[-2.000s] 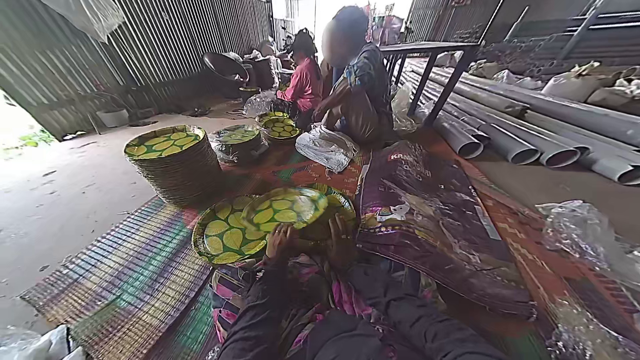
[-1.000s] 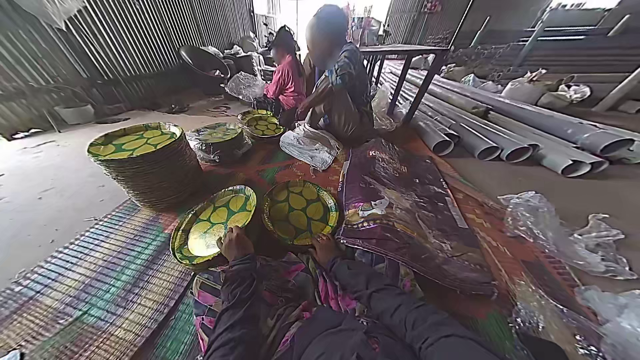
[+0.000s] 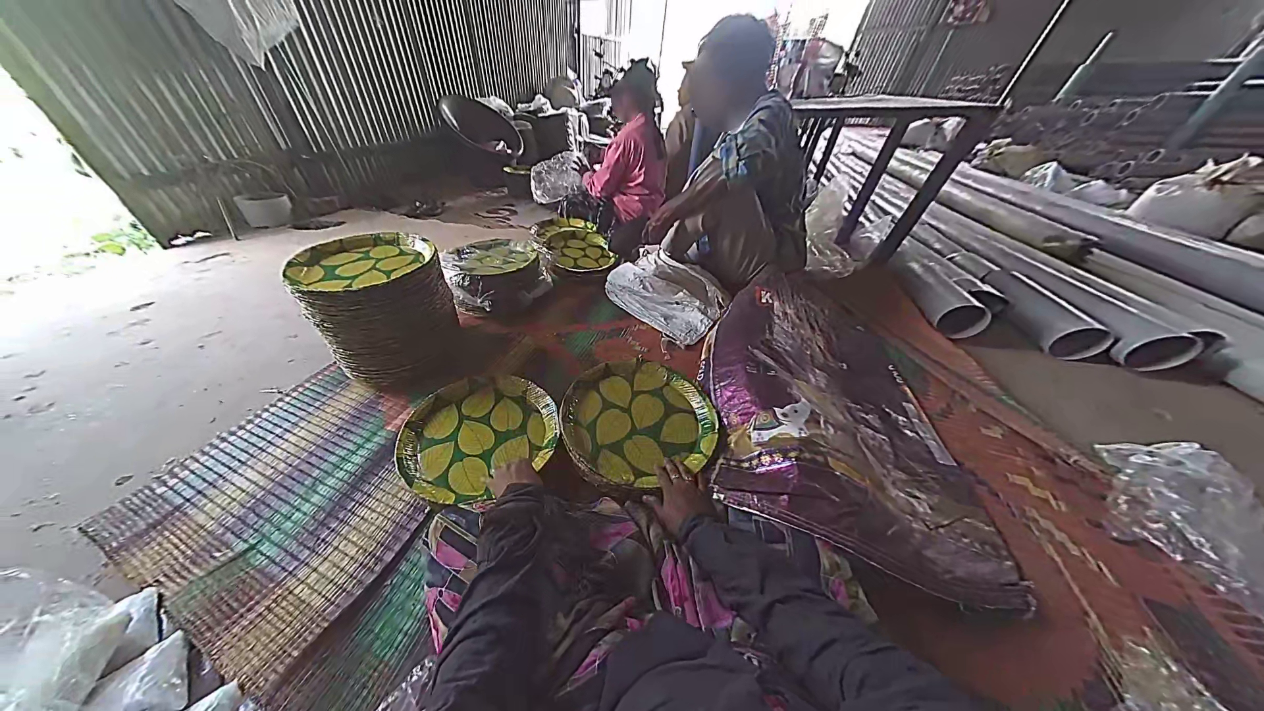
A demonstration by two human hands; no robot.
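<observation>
Two round green plates with a yellow leaf pattern lie side by side in front of my lap: a left plate [image 3: 478, 437] and a right plate [image 3: 640, 421], which seems to top a low stack. My left hand [image 3: 515, 476] rests at the near right rim of the left plate, its fingertips over the plate; whether it grips the rim is not clear. At the near rim of the right plate is my right hand [image 3: 679, 494], fingers on the edge, its grip also unclear. Beyond the left plate stands a tall stack of like plates [image 3: 370, 306].
A plastic-wrapped plate stack [image 3: 494, 272] and more leaf-patterned plates [image 3: 578, 249] stand farther back. Two people sit beyond them, near a white sack [image 3: 667, 294]. A printed purple sack [image 3: 839, 444] lies right of my plates. Grey pipes [image 3: 1037, 306], a table [image 3: 899, 105] and clear plastic [image 3: 1185, 494] are at the right.
Two seconds ago a plate was held tilted over the others; one second ago it was down, with the two plates side by side. Since then both hands have stayed near the rims.
</observation>
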